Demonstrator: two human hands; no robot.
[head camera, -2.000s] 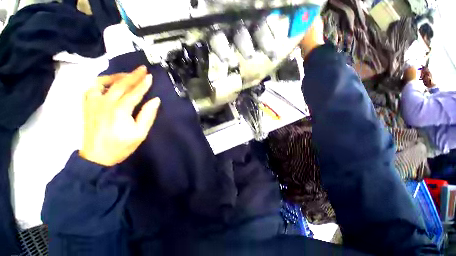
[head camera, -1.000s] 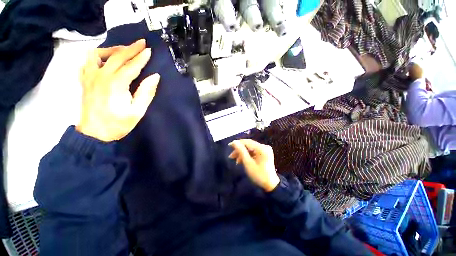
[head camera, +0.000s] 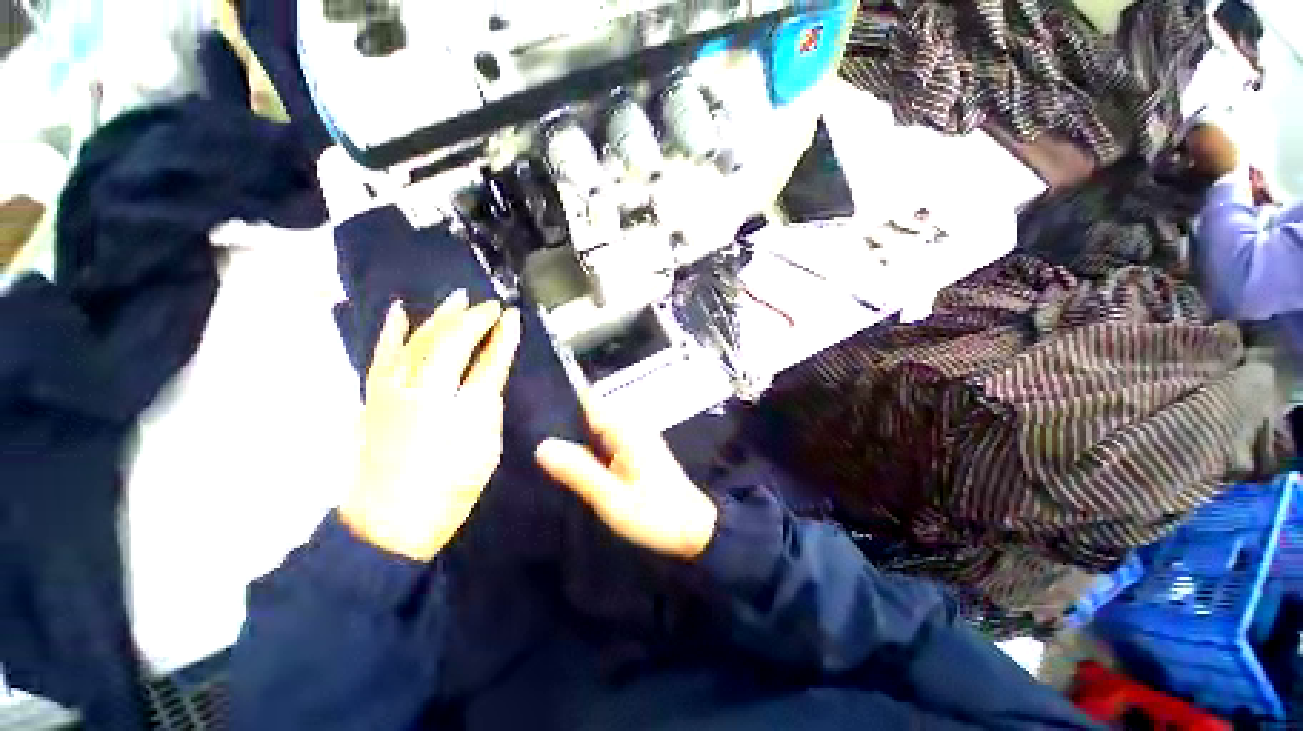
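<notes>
A navy fabric piece (head camera: 536, 393) runs from the needle area of the white overlock machine (head camera: 572, 86) down into my lap. My left hand (head camera: 433, 421) lies flat on it, fingers slightly spread and pointing to the needle area. My right hand (head camera: 636, 493) is at the fabric's right edge near the table's front edge. Its thumb is on top of the cloth and its other fingers are partly hidden, so the cloth seems to be between them. The presser foot area (head camera: 500, 271) is small and blurred.
More navy cloth (head camera: 172, 186) is heaped left on the white table (head camera: 229, 471). Striped fabric (head camera: 1072, 414) is heaped right. A dark thread tangle (head camera: 710, 307) and thin tools lie right of the machine. A blue crate (head camera: 1200, 600) and a red object (head camera: 1143, 700) are lower right. A person's lilac sleeve (head camera: 1243, 250) shows right.
My right hand came down from the blue end of the machine to my lap, then moved up and left to the fabric edge. My left hand is lower and further right in view. The view has also shifted.
</notes>
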